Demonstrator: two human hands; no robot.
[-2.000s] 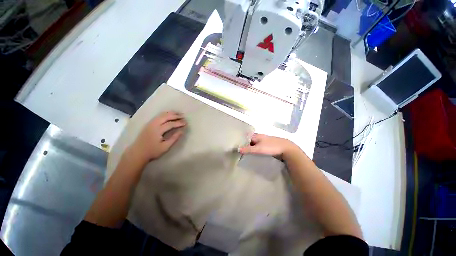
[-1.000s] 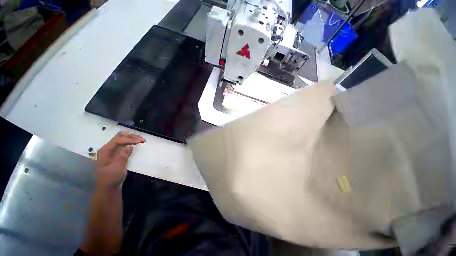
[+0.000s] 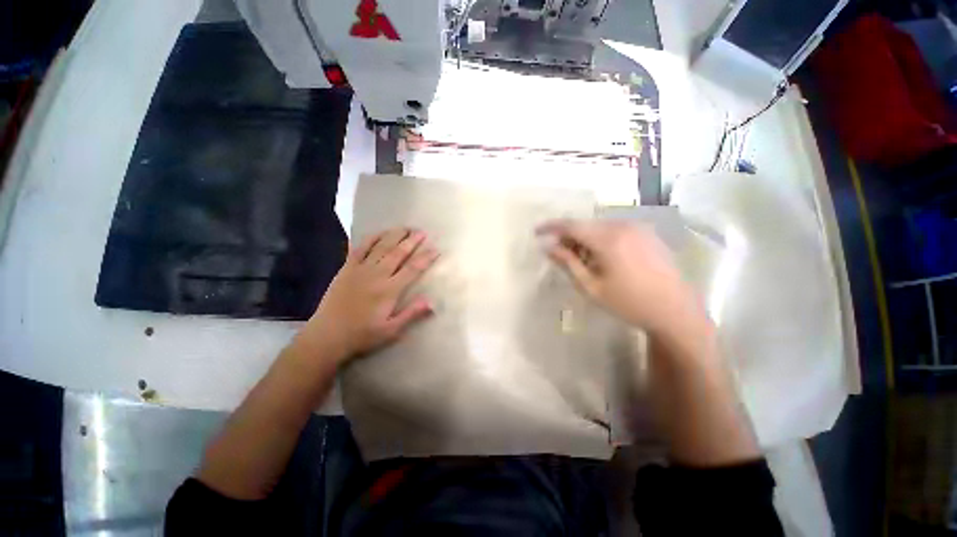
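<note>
A large beige cut panel [image 3: 483, 346] lies on the table in front of the machine, its far edge against the white sewing template [image 3: 525, 110]. A small yellow sticker [image 3: 568, 320] is on the panel. My left hand [image 3: 378, 288] rests flat on the panel's left part, fingers apart. My right hand [image 3: 619, 267] is over the panel's right part, blurred, with thumb and fingers close together; whether it pinches anything cannot be told. More beige material [image 3: 782, 304] spreads to the right.
The white machine head [image 3: 367, 63] with a red logo stands above the template's left side. A black sheet [image 3: 226, 189] lies at left on the white table [image 3: 63, 262]. A control panel [image 3: 782, 26] and thin cables stand at upper right, with a red bin [image 3: 881, 89] beyond.
The panel, lifted at the right a second ago, now lies flat before the template. My left hand has moved from the table onto it. My right hand has come into view over it.
</note>
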